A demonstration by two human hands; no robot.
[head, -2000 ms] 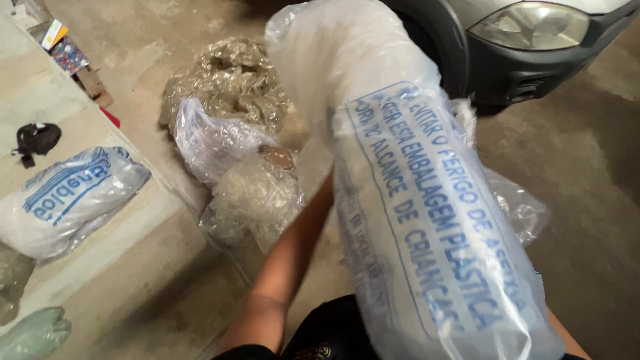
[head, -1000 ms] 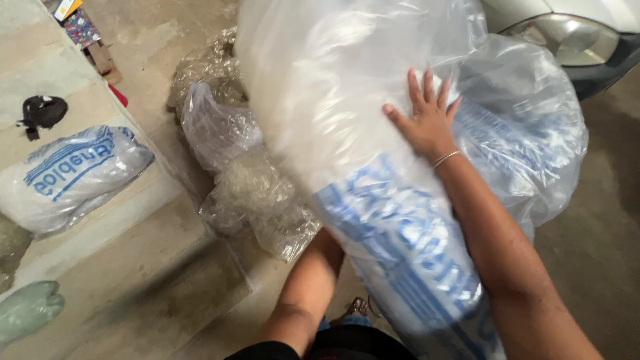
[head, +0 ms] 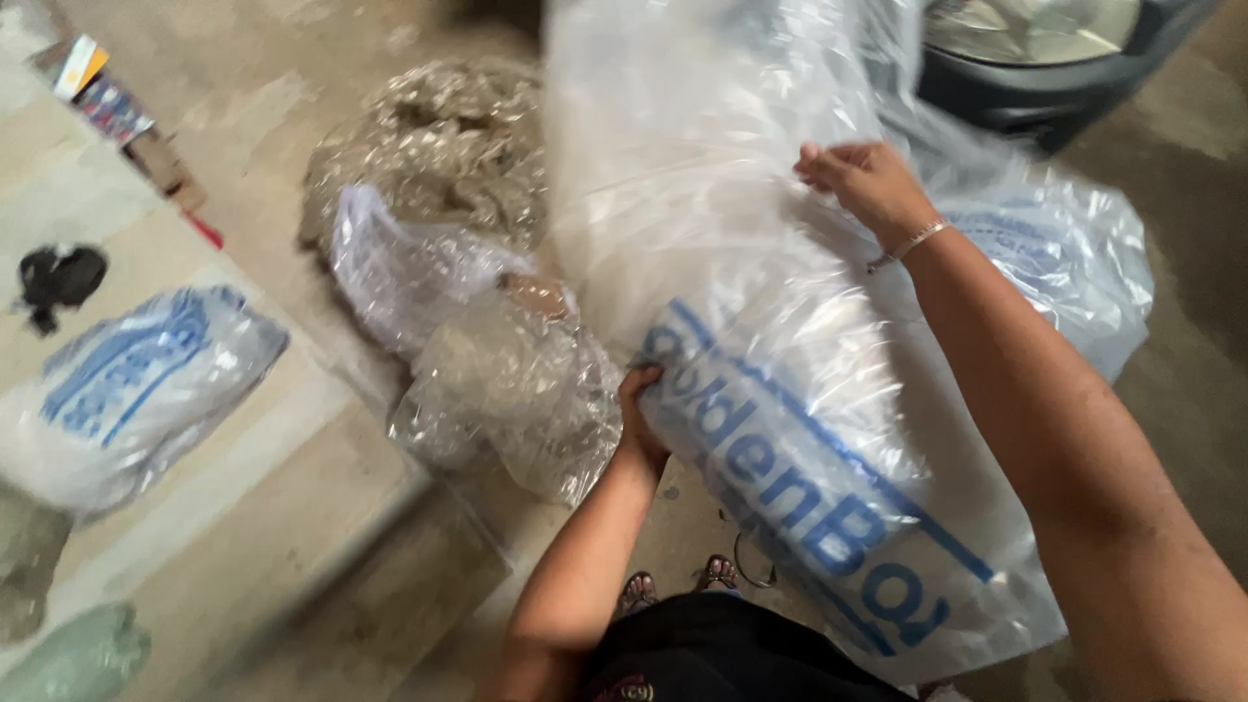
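A large translucent plastic bag (head: 780, 409) with blue printing hangs in front of me, its upper part running out of view at the top. At its left edge my left hand (head: 643, 409) grips the plastic, the fingers partly hidden behind it. My right hand (head: 863, 185), with a bracelet at the wrist, is over the upper right of the bag, fingers curled and blurred; whether they pinch the film I cannot tell. Behind my right forearm bulges another clear bag with blue printing (head: 1053, 244).
Crumpled clear plastic (head: 517, 390) and a brownish plastic heap (head: 439, 146) lie on the floor at left. A filled bag (head: 146, 390), a black object (head: 60, 278) and a greenish bag (head: 83, 658) rest on the pale surface. A car's front (head: 1033, 68) stands upper right.
One second ago my right hand lay spread on the bag; now its fingers are curled. My left hand, hidden behind the bag before, now shows at its edge.
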